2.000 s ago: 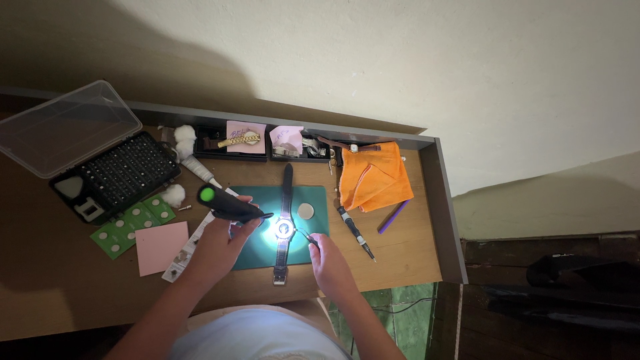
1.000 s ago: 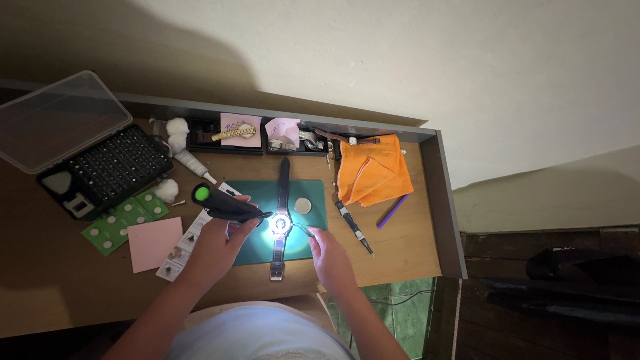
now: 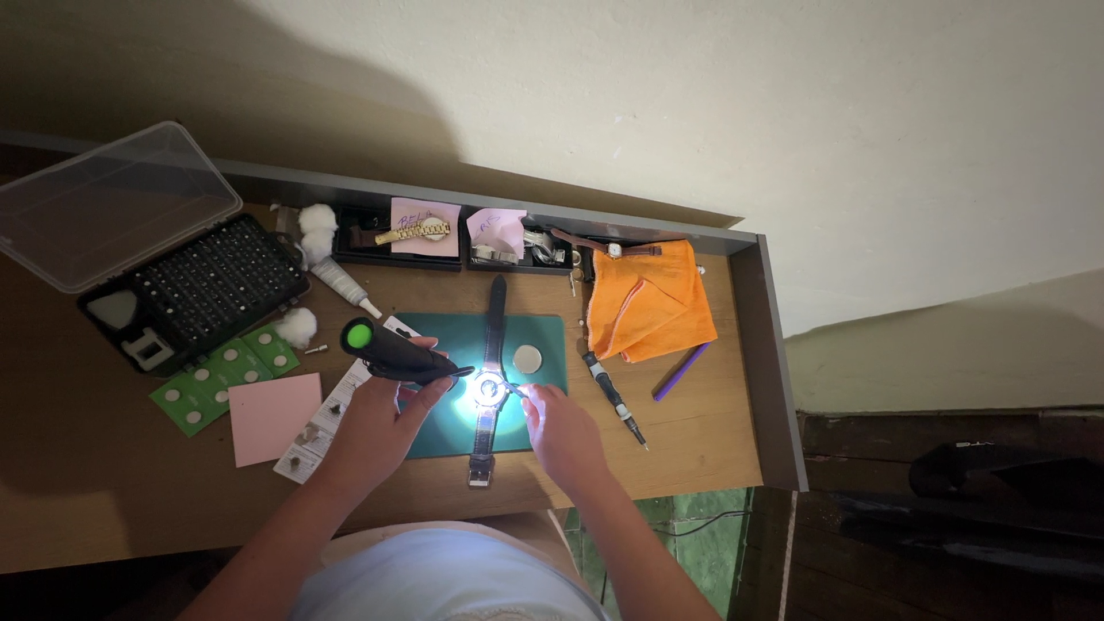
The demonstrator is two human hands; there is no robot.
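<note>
A wristwatch with a dark strap lies lengthwise on a green mat, its case brightly lit and its inside apparently exposed. My left hand holds a black flashlight with a green end, its beam on the watch, and also a dark slim tool whose tip reaches the upper left of the case. On the other side, my right hand grips a thin tool, probably tweezers, with its tip at the right edge of the case. A round metal disc, perhaps the case back, rests on the mat right of the strap.
Left are an open screwdriver bit case, green button-cell cards, pink notes, cotton balls and a tube. Black trays with watches stand behind. An orange cloth, a screwdriver and a purple stick lie right.
</note>
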